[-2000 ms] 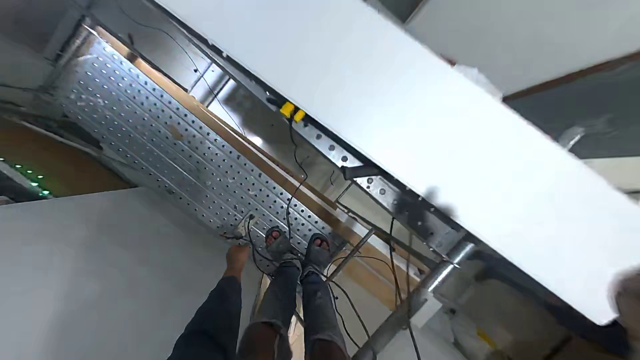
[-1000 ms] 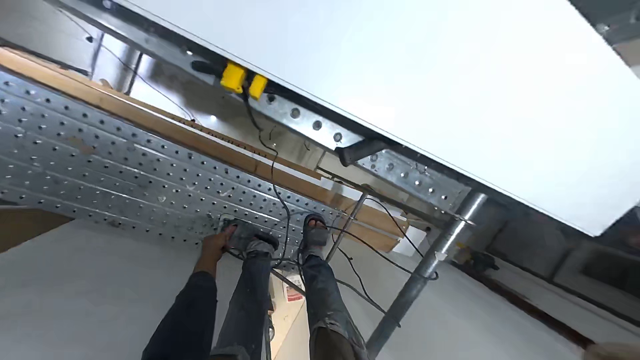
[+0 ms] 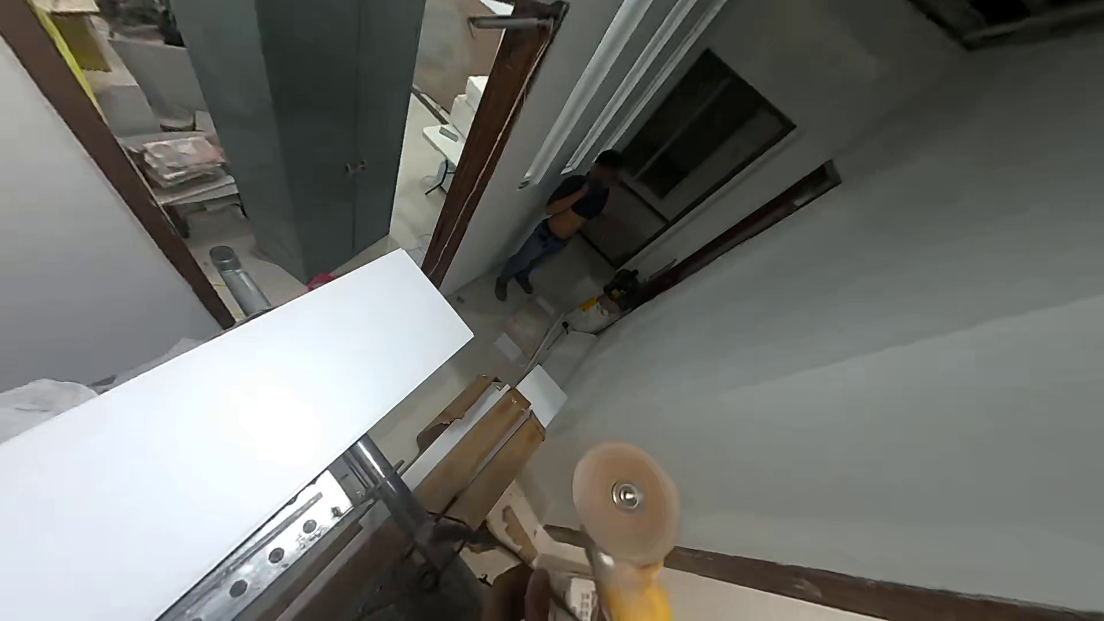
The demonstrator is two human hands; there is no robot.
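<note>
A yellow angle grinder [image 3: 638,595] rises from the bottom edge, right of centre, its round, pale brown disc [image 3: 625,496] facing the camera. The disc's outline is blurred. Just left of the grinder, some blurred fingers [image 3: 522,595] show at the bottom edge; which of my hands they belong to, and whether they touch the tool, cannot be told. The rest of both my hands is out of view or hidden. A long white panel [image 3: 250,414] lies at the left, above a perforated metal rail [image 3: 276,555] and a metal scaffold tube [image 3: 388,483].
Wooden boards [image 3: 483,448] lie beyond the tube. A person [image 3: 561,216] stands on the floor below, near a wall and a dark window [image 3: 707,129]. Grey cabinet doors [image 3: 328,129] and a brown door frame [image 3: 492,138] stand farther back. A grey wall fills the right side.
The view has swung far from my feet and the perforated platform toward the room. The grinder and its disc are now in view. The hand near my feet is no longer seen.
</note>
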